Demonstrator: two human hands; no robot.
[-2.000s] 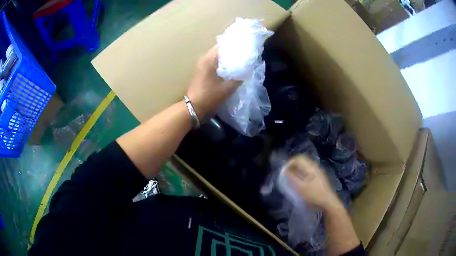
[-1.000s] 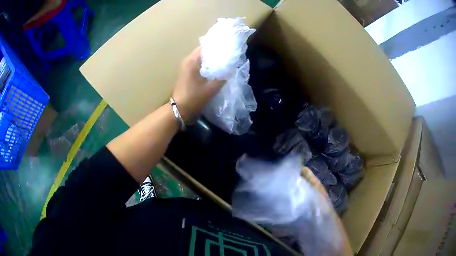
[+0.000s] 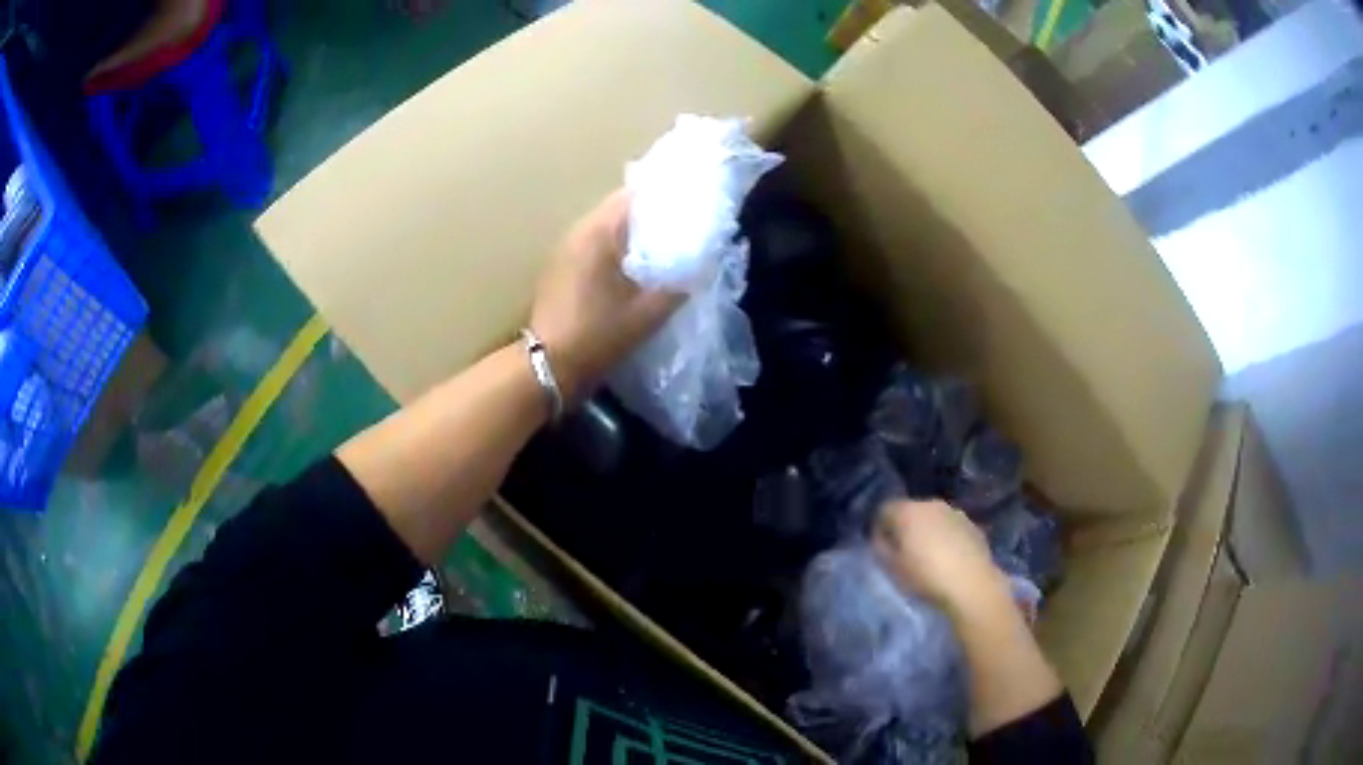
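A large open carton (image 3: 508, 165) stands in front of me, holding loose black plastic housings (image 3: 673, 523) on its left and middle and bagged black parts (image 3: 957, 426) on its right. My left hand (image 3: 598, 299) is over the carton, closed around a bunch of crumpled clear poly bags (image 3: 688, 224). My right hand (image 3: 939, 561) is inside the carton at the right, its fingertips at the top of a clear poly bag (image 3: 875, 635) that hangs below it. Whether a part is inside that bag is unclear.
A blue plastic crate (image 3: 75, 329) and a blue stool (image 3: 187, 105) stand on the green floor at left. A yellow line (image 3: 202, 486) curves between crate and carton. Another brown carton (image 3: 1271, 658) is against the right side. A pale surface (image 3: 1256, 224) lies at upper right.
My left hand has kept its bunch of bags. My right hand lifted a whitish bag near the carton's front edge and is now back among the bagged parts at another bag.
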